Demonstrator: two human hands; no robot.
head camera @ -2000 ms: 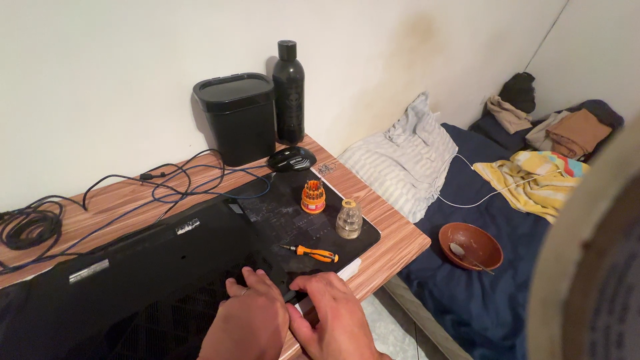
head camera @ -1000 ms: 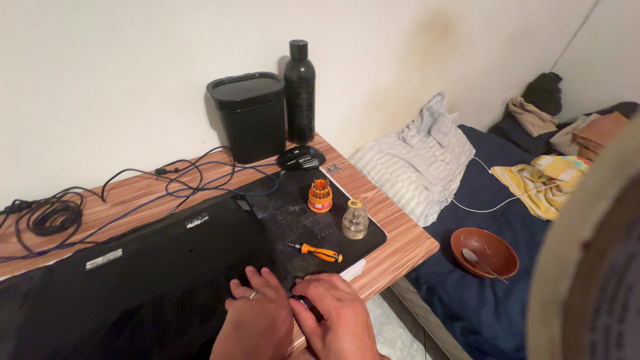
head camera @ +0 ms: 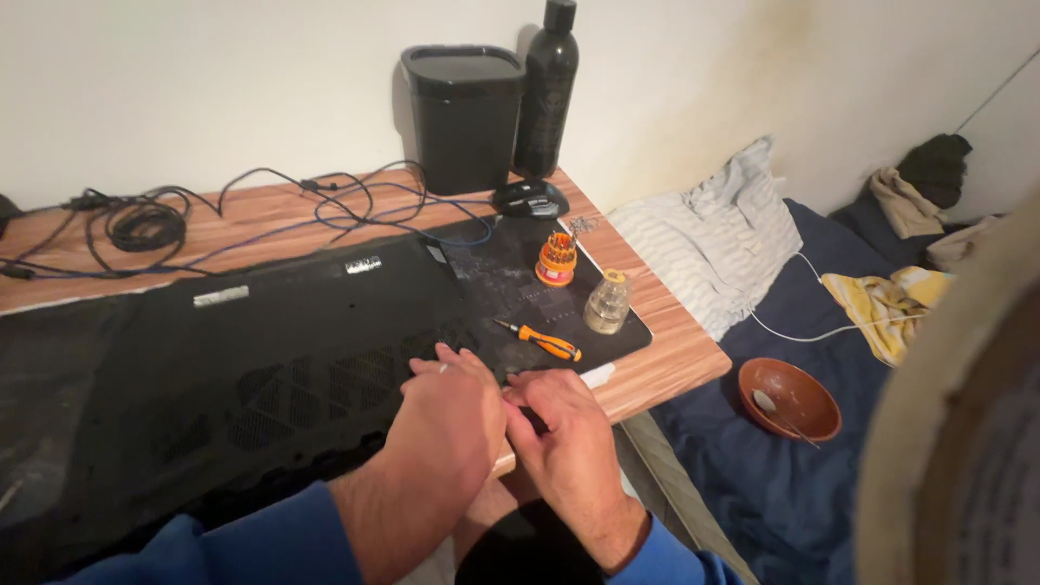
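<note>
A black laptop [head camera: 325,349], underside up, with vent grilles, lies on a black desk mat [head camera: 520,284]. My left hand [head camera: 455,406] rests on its right front corner, fingers spread and a ring on one. My right hand [head camera: 561,431] is curled against that same corner, thumb and forefinger close together; whether it pinches something at the edge is hidden. Beyond my hands lies an orange-handled screwdriver [head camera: 550,343]. An orange bit holder [head camera: 556,262] full of bits and its clear cap [head camera: 607,304] stand upright on the mat.
Behind are a computer mouse [head camera: 530,199], tangled cables [head camera: 146,223], a black bin [head camera: 465,122] and a black bottle [head camera: 548,97]. Small metal pieces [head camera: 582,225] lie near the mouse. Right of the desk, a bed [head camera: 699,487] bears a brown bowl [head camera: 790,398] with a spoon. A blurred round object fills the right edge.
My hands stay at the laptop's corner with slight shifts of the fingers. The screwdriver, bit holder and cap have not moved.
</note>
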